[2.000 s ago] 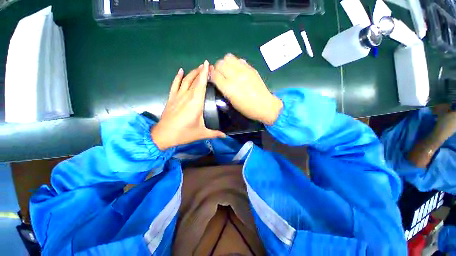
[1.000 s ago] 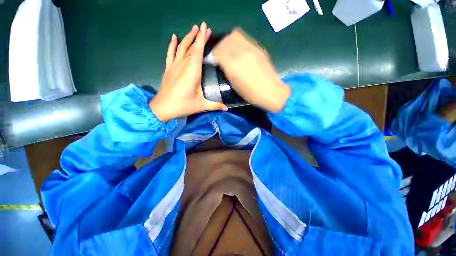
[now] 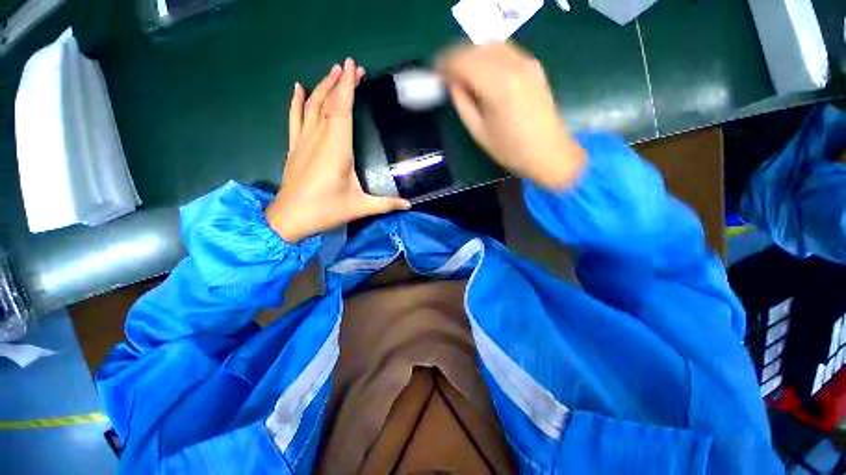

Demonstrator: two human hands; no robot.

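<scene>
A black glossy smartphone or display unit lies on the green bench mat near its front edge, with a bright lamp reflection low on its face. My left hand lies along its left side, fingers pointing away and thumb at the near end, steadying it. My right hand is blurred, above and right of the phone's far end. Its fingertips hold a small white wipe over the phone's upper part. Whether the wipe touches the glass is hard to tell.
A thick white stack of film packs stands at the bench left. A printed card lies beyond my right hand. A white block is at far right. Part of a clear tray shows at the top. Another person's blue sleeve is at right.
My right hand has moved right and away from my left hand, uncovering more of the phone and the white wipe. The view has shifted, so the bench items sit elsewhere in the picture.
</scene>
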